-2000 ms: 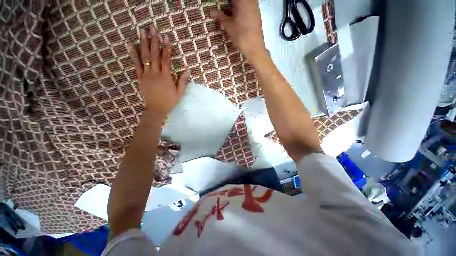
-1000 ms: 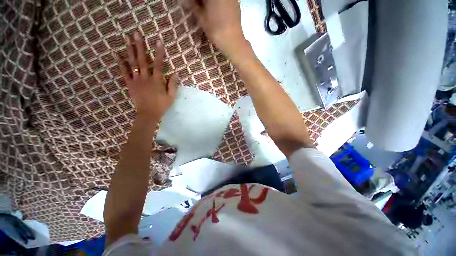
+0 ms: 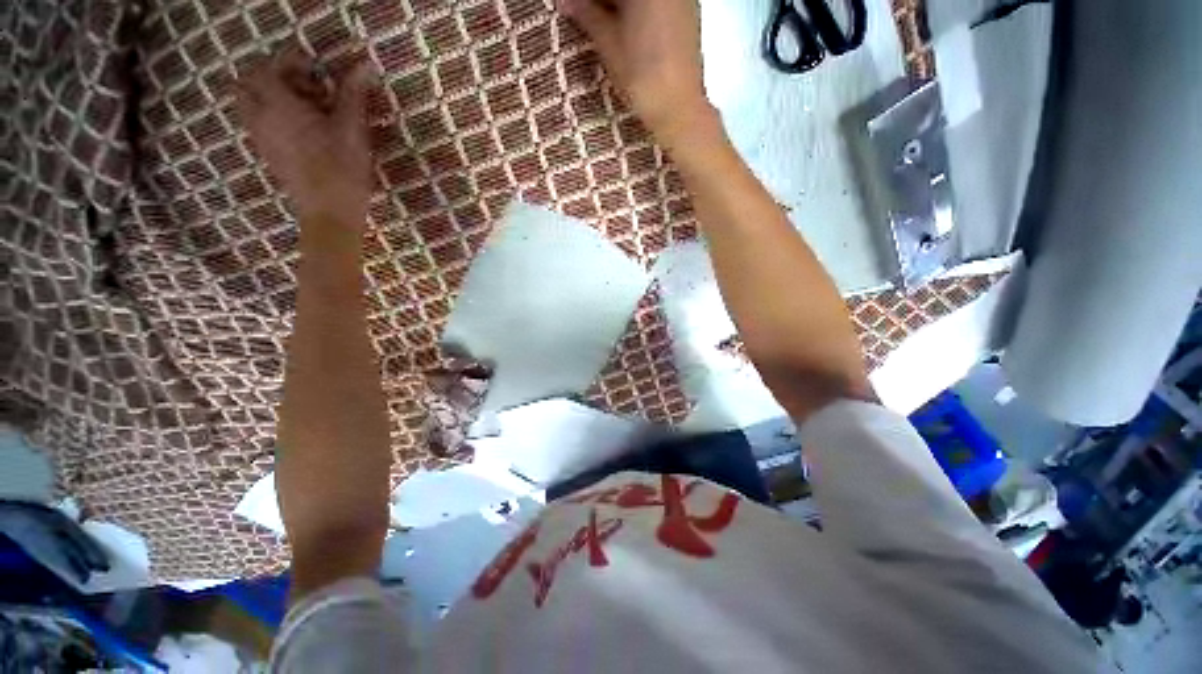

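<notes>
The brown-red fabric with a cream diamond lattice covers the left and far side of the table. My left hand is over the fabric at the upper left, blurred, its fingers bent; whether it grips cloth is unclear. My right hand is at the top edge over the fabric's right side, its fingertips partly cut off by the frame. The black-handled shears lie on the table right of my right hand, blades out of frame. Pale pieces and a small cut fabric piece lie in front.
A metal plate with holes lies at the right, beside a large pale grey roll. A fabric strip and white sheets lie along the front edge. A blue crate is on the floor at the right.
My left hand has lifted from lying flat with spread fingers and moved up and left, its fingers now bent. The view has shifted, so the shears sit further right and higher.
</notes>
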